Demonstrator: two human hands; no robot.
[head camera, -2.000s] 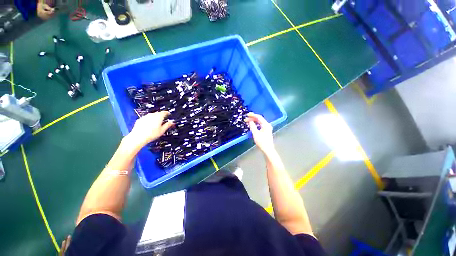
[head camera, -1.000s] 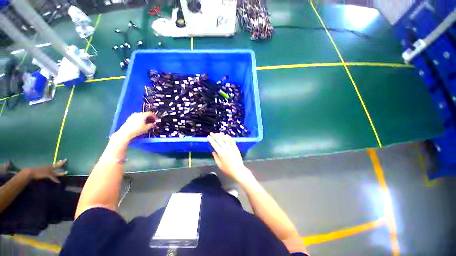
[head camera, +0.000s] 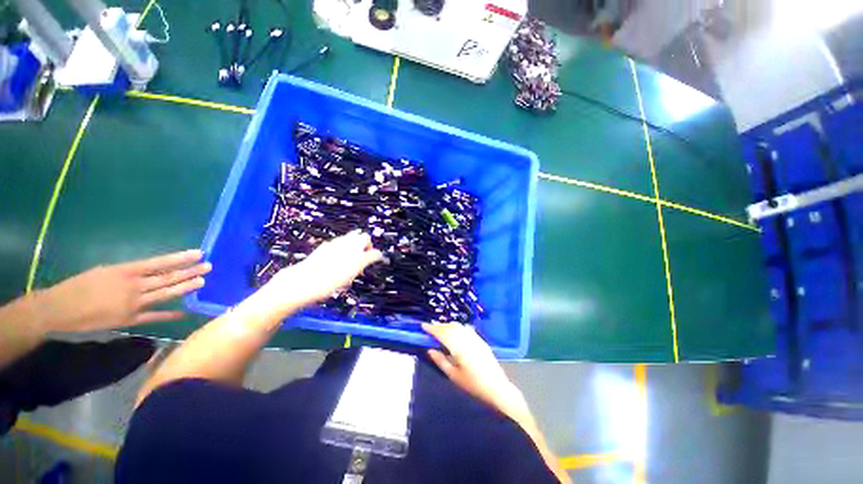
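Note:
A large blue tote (head camera: 532, 255) stands on the green table, full of short black wire harnesses (head camera: 369, 203) with small white or pink ends. A small green piece (head camera: 449, 218) lies among them at the right. My left hand (head camera: 343, 262) reaches into the tote with its fingertips down at the harnesses near the middle; whether it grips one cannot be told. My right hand (head camera: 458, 346) rests on the near rim of the tote, right of the middle, with its fingers on the edge.
Another person's hand (head camera: 142, 288) lies at the tote's left near corner. Behind stand a white tabletop machine (head camera: 445, 38) and a bundle of harnesses (head camera: 535, 66). Loose black leads (head camera: 237, 47) lie at the back left. Blue bins (head camera: 814, 246) stand at the right.
My left hand has moved from the left side of the harnesses to their middle. The other person's hand has come to the tote's corner. The view has turned, so the tote appears tilted.

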